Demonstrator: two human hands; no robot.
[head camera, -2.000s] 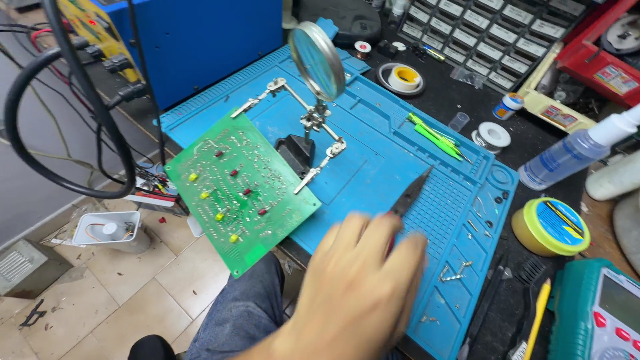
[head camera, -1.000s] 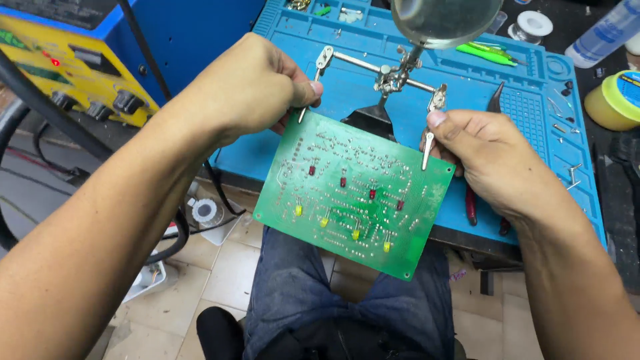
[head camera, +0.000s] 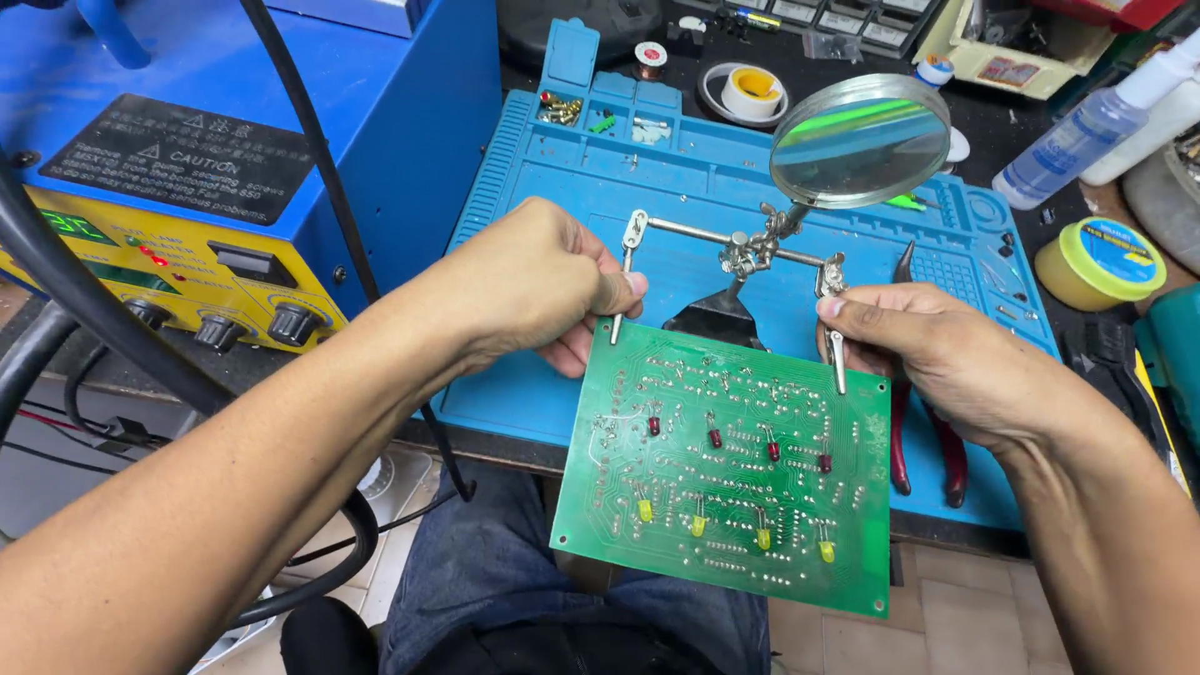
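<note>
A green printed circuit board (head camera: 722, 469) with red and yellow LEDs hangs tilted over my lap, its upper edge held by two alligator clips of a helping-hands stand (head camera: 741, 253). My left hand (head camera: 562, 286) pinches the left alligator clip (head camera: 628, 272) between thumb and fingers, at the board's upper left corner. Around the right alligator clip (head camera: 836, 352) closes my right hand (head camera: 900, 347), thumb in front, other fingers partly hidden behind it. Above the stand's crossbar is its round magnifying glass (head camera: 861, 141). Red-handled pliers (head camera: 902, 436) lie on the blue mat, partly behind my right hand.
A blue soldering station (head camera: 403, 122) with a yellow front and thick black cables stands at left. The blue silicone work mat (head camera: 525, 394) has small parts in its trays. Solder spool (head camera: 650, 58), tape roll (head camera: 750, 92), spray bottle (head camera: 1078, 141) and yellow tub (head camera: 1099, 264) stand around it.
Two seconds ago one hand was near the pliers; one second ago both hands were at the clips, where they remain. The view has shifted. The pliers now show less behind my right hand.
</note>
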